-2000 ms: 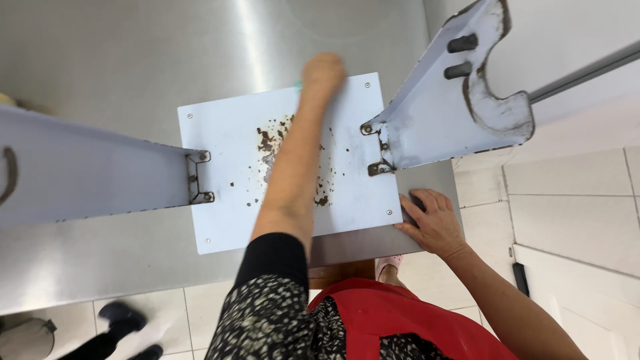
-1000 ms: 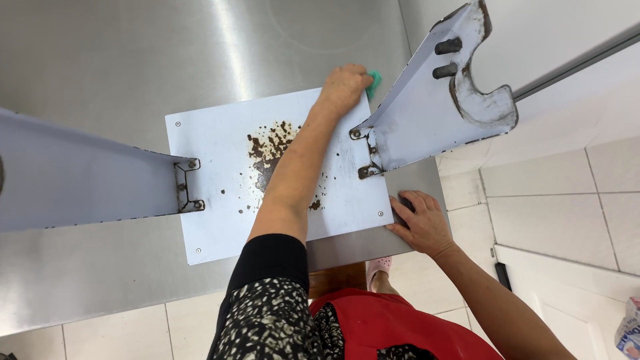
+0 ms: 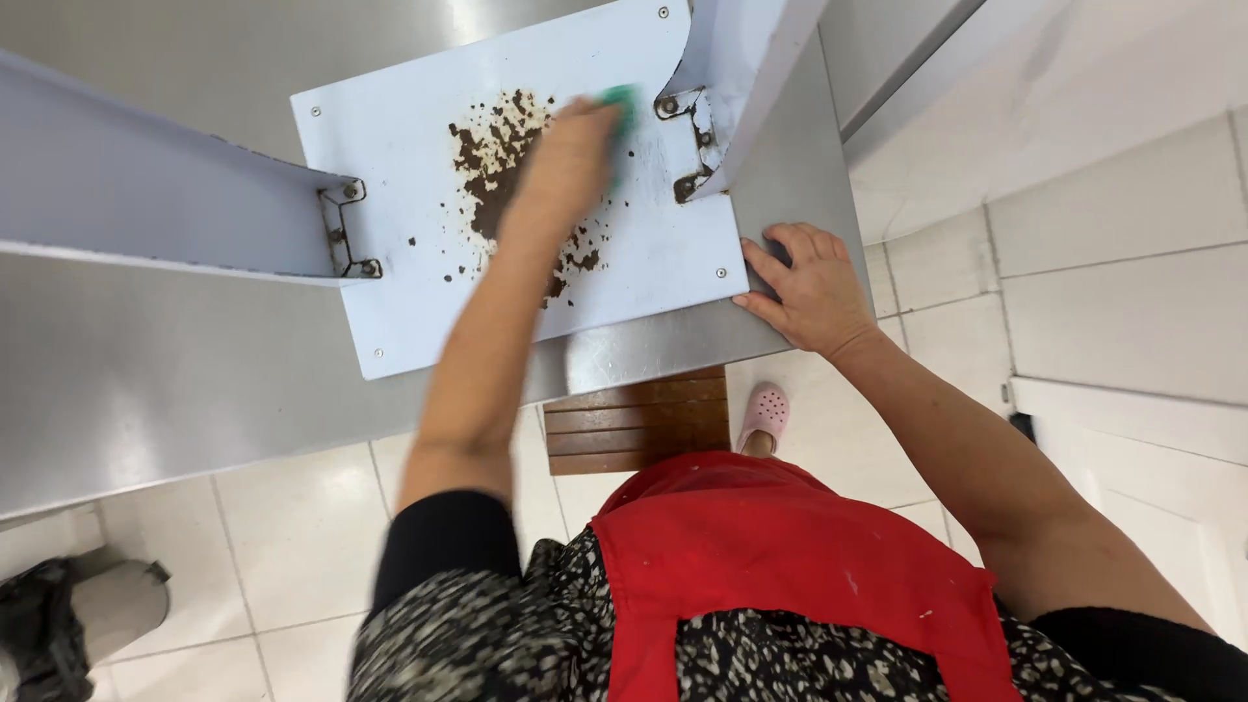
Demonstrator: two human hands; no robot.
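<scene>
My left hand (image 3: 570, 161), blurred, is closed on a green scouring pad (image 3: 621, 107) over a white metal plate (image 3: 429, 336). The pad lies right of a brown, flaked patch (image 3: 487, 166) that my hand and forearm partly cover. Fingers spread, my right hand (image 3: 809, 288) rests on the steel tabletop at the plate's lower right corner, its fingertips by the plate's edge. Two white upright brackets, a left one (image 3: 166, 195) and a right one (image 3: 756, 68), join the plate through rust-stained mounts.
The stainless steel table (image 3: 195, 380) extends left and beyond the plate. Below its front edge is a brown slatted wooden piece (image 3: 639, 424). A bin with a black bag (image 3: 49, 624) stands on the tiled floor at lower left. A white wall or panel (image 3: 1024, 97) is at right.
My left hand with the green pad has moved from the plate's far right corner back over the plate, toward the brown patch. My right hand stays by the lower right corner. The view has shifted.
</scene>
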